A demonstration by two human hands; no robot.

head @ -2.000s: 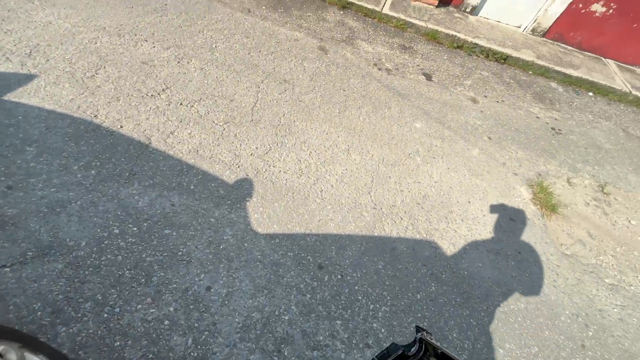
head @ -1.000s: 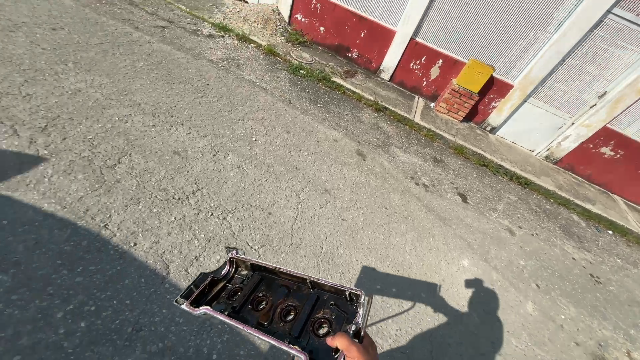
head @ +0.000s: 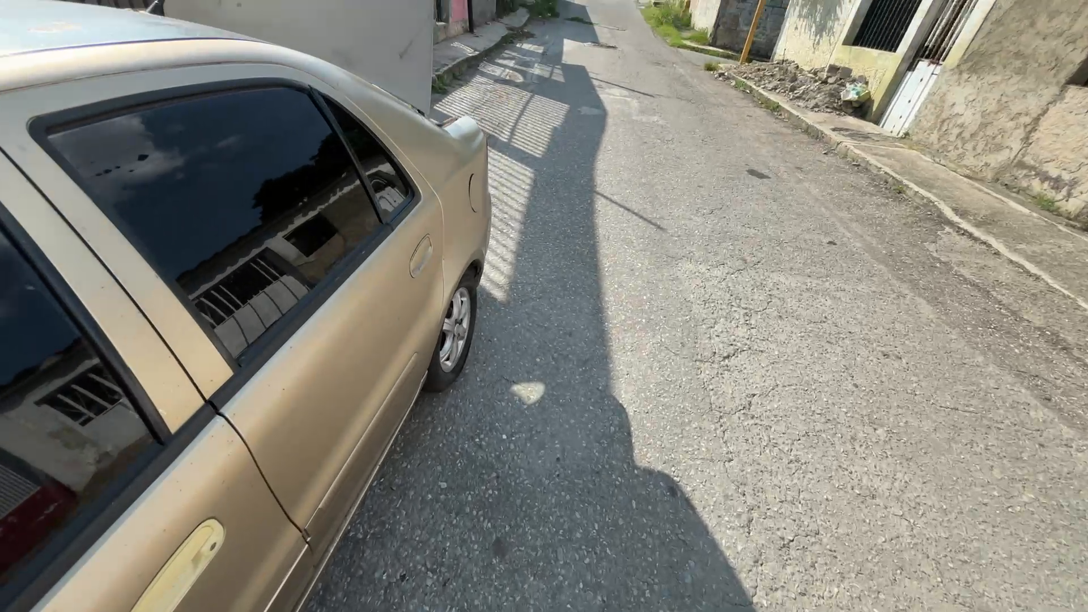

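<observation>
Neither my left hand nor my right hand shows in the head view, so what they hold is hidden. A gold sedan [head: 340,340] stands along the left side, its doors closed. The front door handle [head: 180,568] is at the bottom left, paler than the body around it. Farther back are the rear door handle [head: 421,256] and the rear wheel [head: 455,330] with its silver rim. The dark rear window [head: 229,204] reflects a building and sky.
Cracked asphalt road [head: 765,382] stretches ahead beside the car. A raised curb [head: 935,212] and a rubble pile [head: 799,85] border the right side. Behind the car rises a pale wall or panel [head: 314,42]. Long shadows cross the road.
The view has swung far round, from the pavement and red-white wall to the car and road. The black engine valve cover held by a hand one second ago is out of view.
</observation>
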